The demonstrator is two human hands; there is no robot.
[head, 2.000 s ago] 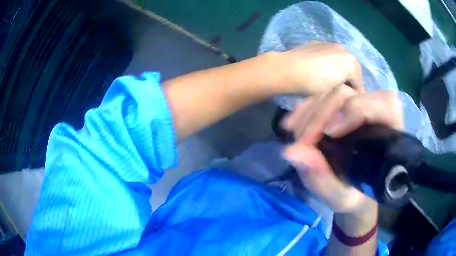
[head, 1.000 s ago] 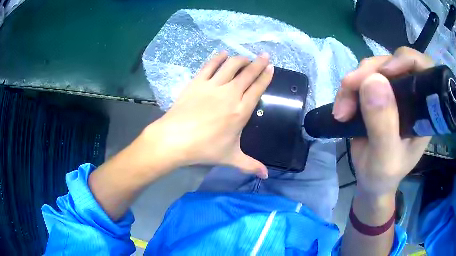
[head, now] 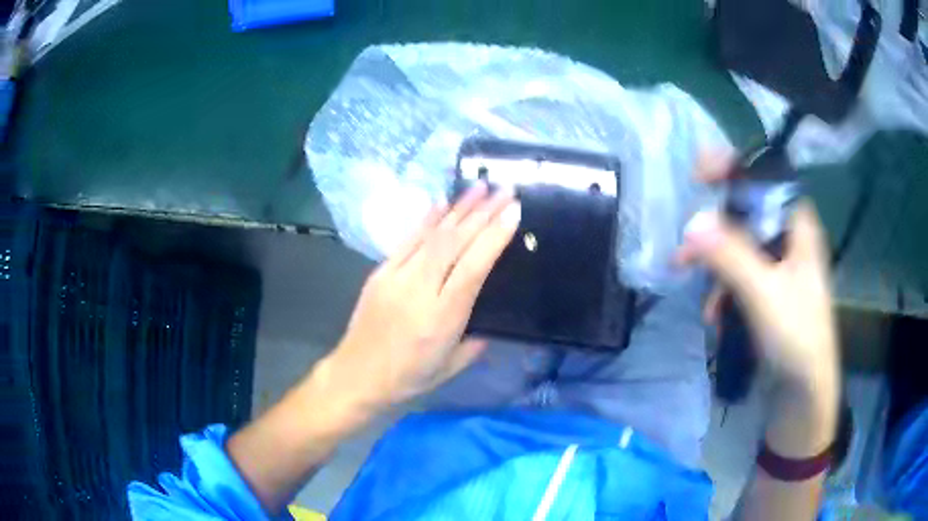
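Observation:
A black rectangular router housing lies flat on crumpled bubble wrap, its lower edge over my lap. It has dark screw holes near its far edge and a small pale dot mid-face. My left hand lies flat on the housing's left side, fingers extended, gripping nothing. My right hand is blurred, to the right of the housing and apart from it. It holds the black electric screwdriver, which now hangs roughly upright, a pale label near its top.
A bright-blue plastic bin is at the far edge of the green bench. Black units lie in bubble wrap at the upper right. Dark slatted crates stand at the lower left, below the bench edge.
Since one second ago, my left hand has slid down and left on the housing. The screwdriver has swung from level to roughly upright, away from the housing. The blue bin has come into view.

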